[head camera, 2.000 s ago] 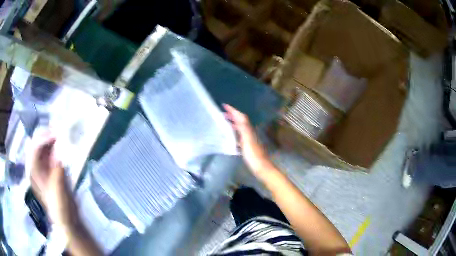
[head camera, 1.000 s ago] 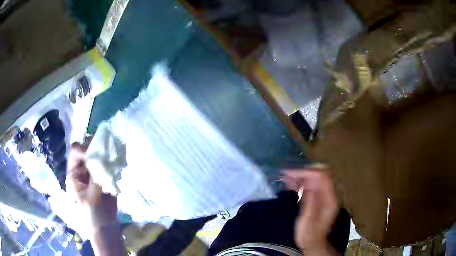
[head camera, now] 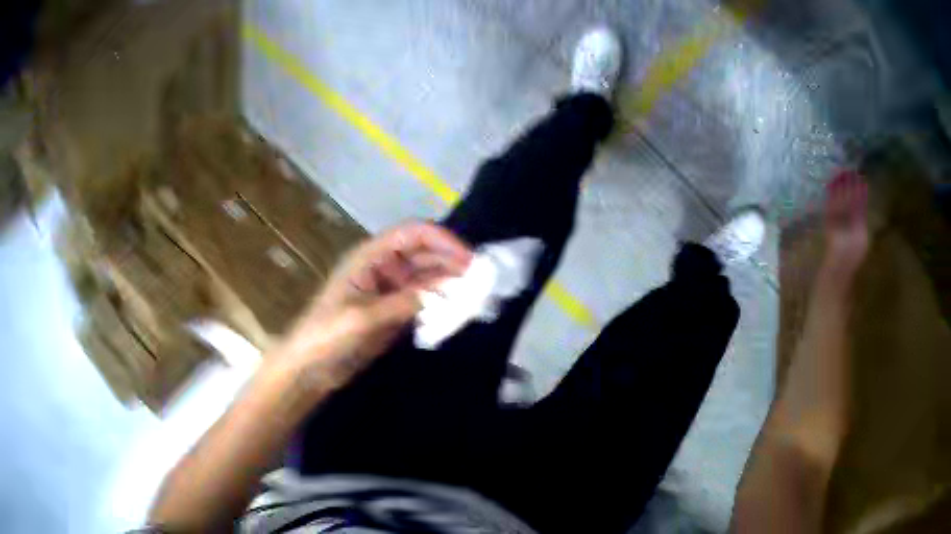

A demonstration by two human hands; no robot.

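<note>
My left hand (head camera: 386, 276) is bare and pinches a small crumpled white piece (head camera: 474, 292), which looks like a tissue or cloth, above my dark trousers. The piece is blurred. My right hand (head camera: 847, 209) is at the far right, blurred, with the arm stretched forward over a brown carton (head camera: 897, 355). Its fingers are too unclear to tell whether they hold anything.
Small brown boxes (head camera: 209, 224) stand together on the floor at the left. The grey floor (head camera: 344, 177) has yellow lines. My legs and two white shoes (head camera: 596, 61) are in the middle. A blurred white surface (head camera: 63, 386) is at the lower left.
The view has swung from the green bench to the floor. The air-column bag is out of view. My left hand now shows with the white piece over my legs; my right arm reaches forward.
</note>
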